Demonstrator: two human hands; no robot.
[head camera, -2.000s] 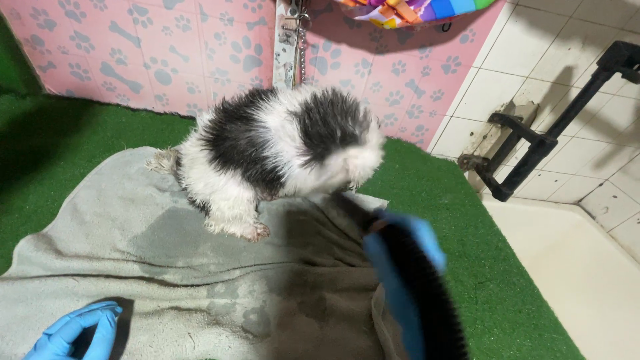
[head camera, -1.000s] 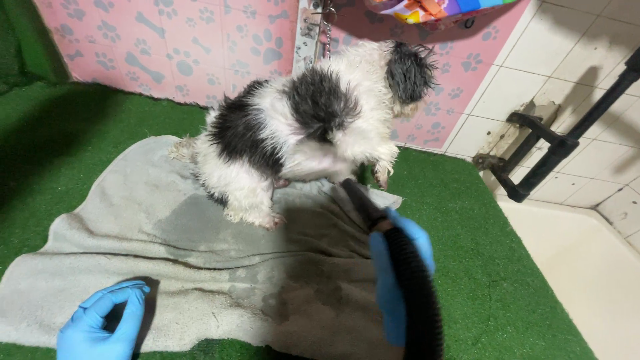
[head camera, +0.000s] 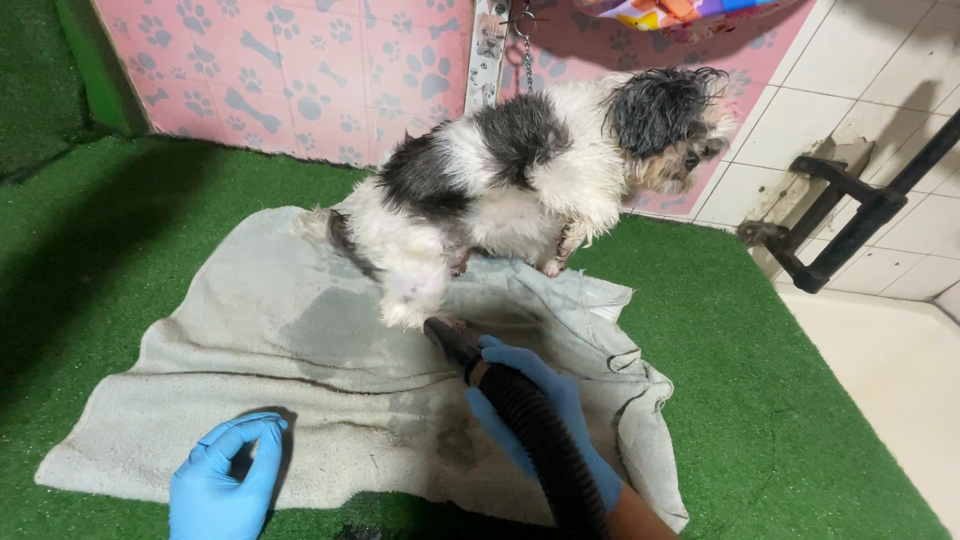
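A wet black-and-white dog (head camera: 480, 169) stands on a grey towel (head camera: 225, 360) with damp patches, its head turned to the right. My right hand (head camera: 536, 405), in a blue glove, is closed around the ribbed black hose (head camera: 551, 450) of a pet dryer. The dark nozzle (head camera: 450, 341) points at the dog's hind paw, close to it. At the lower left my left hand (head camera: 229, 472), also gloved in blue, rests over the towel's front part with fingers curled and a gap between thumb and fingers, holding nothing.
Green artificial turf (head camera: 750, 360) lies under the towel. A metal post (head camera: 487, 56) with a chain (head camera: 528, 60) rises behind the dog at the paw-print wall (head camera: 300, 75). On the right are a black bracket arm (head camera: 855, 225) on white tiles and a pale tub (head camera: 885, 352).
The nozzle in my right hand has moved from the dog's underside down to its hind paw. The dog's head, hidden at first, now shows at the right.
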